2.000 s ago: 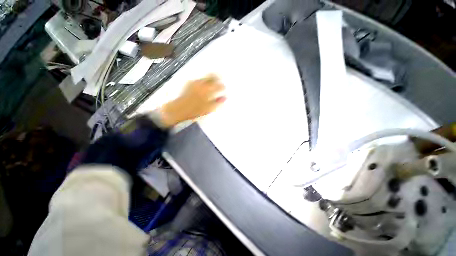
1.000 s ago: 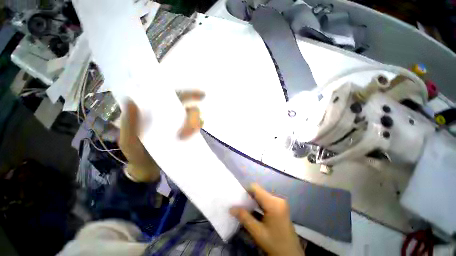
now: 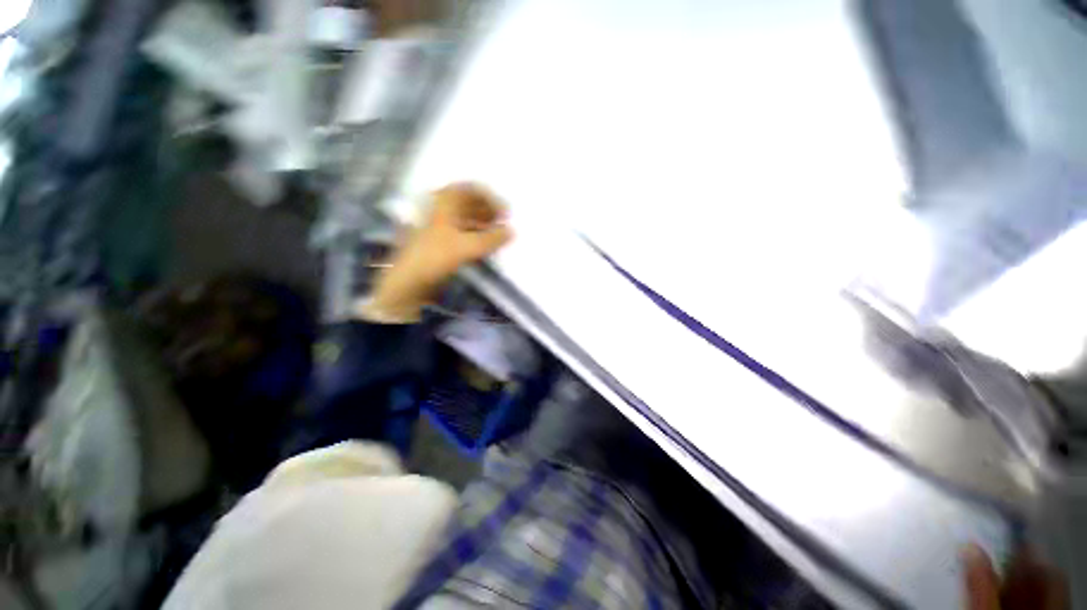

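Note:
The view is blurred. A long curved panel (image 3: 715,405) lies white face up along the table's front edge, with thin dark lines on both long sides. My left hand (image 3: 459,226) is at its left end with fingers curled; whether it grips the panel is unclear. My right hand (image 3: 1013,584) shows only as fingertips at the bottom right, by the panel's right end, cut off by the picture's edge. The sewing machine's metal parts (image 3: 954,369) are smeared at the right.
A dark grey piece (image 3: 936,95) lies on the white table (image 3: 691,131) at the upper right. Pale strips (image 3: 280,107) lie beyond the table's left side. A blue crate (image 3: 459,417) is below the front edge. A plaid garment (image 3: 548,536) shows at the bottom.
The white piece held up across the view is no longer raised; a white-faced panel now lies along the front edge. My right hand has moved right and down. The view has shifted left.

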